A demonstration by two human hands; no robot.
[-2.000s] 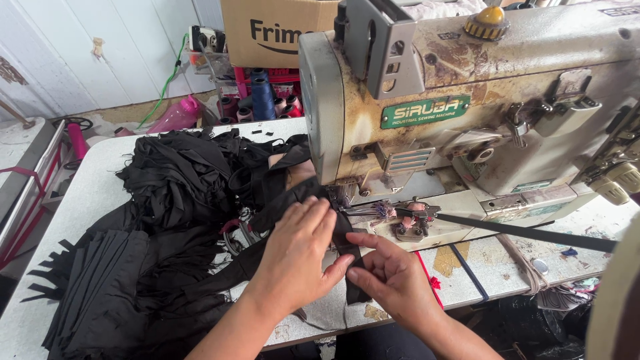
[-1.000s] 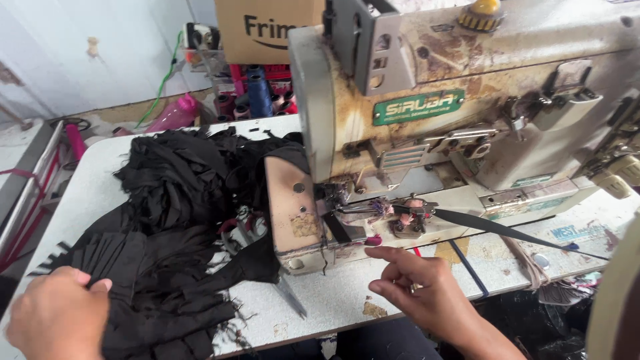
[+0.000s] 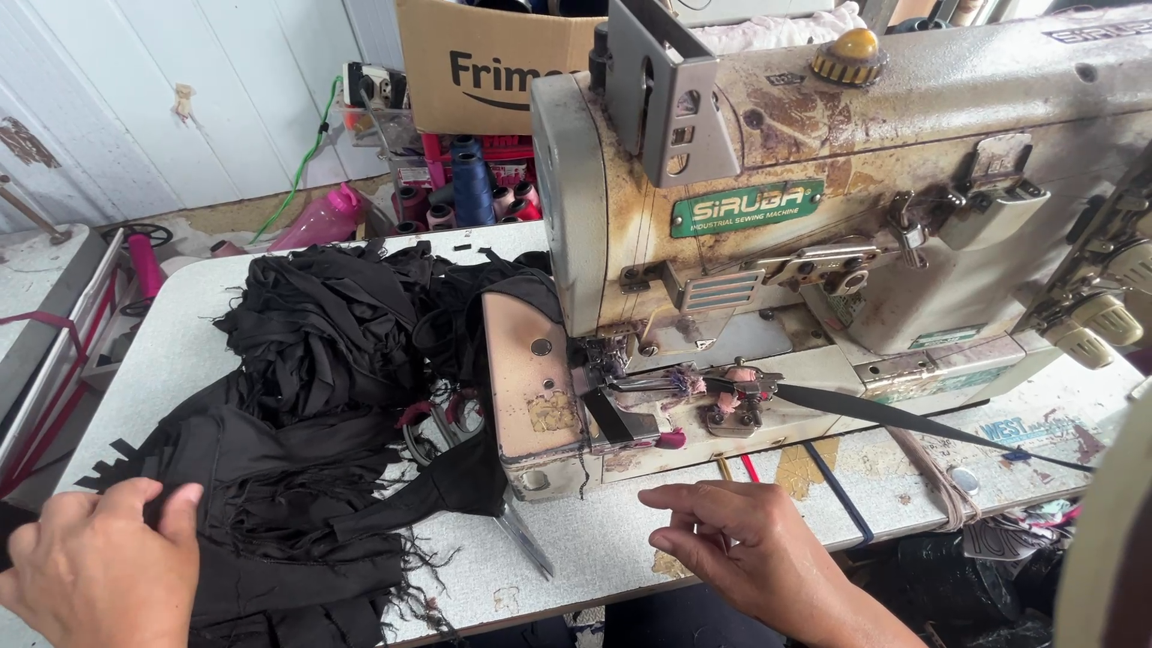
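Observation:
My left hand (image 3: 103, 558) lies at the left edge of the stacked black fabric pieces (image 3: 270, 504); whether it grips any cannot be told. In front of the Siruba industrial sewing machine (image 3: 774, 207), my right hand (image 3: 720, 531) hovers with its fingers half curled and nothing in them. A black fabric strip (image 3: 864, 409) runs from the right into the metal folder (image 3: 738, 396) beside the needle area. Scissors (image 3: 526, 540) lie partly under the black fabric, their blades showing. A bunched heap of black fabric (image 3: 324, 333) rests behind the stack.
Behind the table (image 3: 504, 585) stand thread cones (image 3: 472, 184), a cardboard box (image 3: 495, 63) and a pink bottle (image 3: 324, 216). A green cord (image 3: 301, 171) hangs by the wall. Elastic cords (image 3: 841, 495) cross the front table edge. Dark bags (image 3: 954, 576) sit below at the right.
My left hand has left the machine's needle area and moved left to the fabric stack. The black fabric that lay under both hands at the machine is gone from there, baring the machine's bed.

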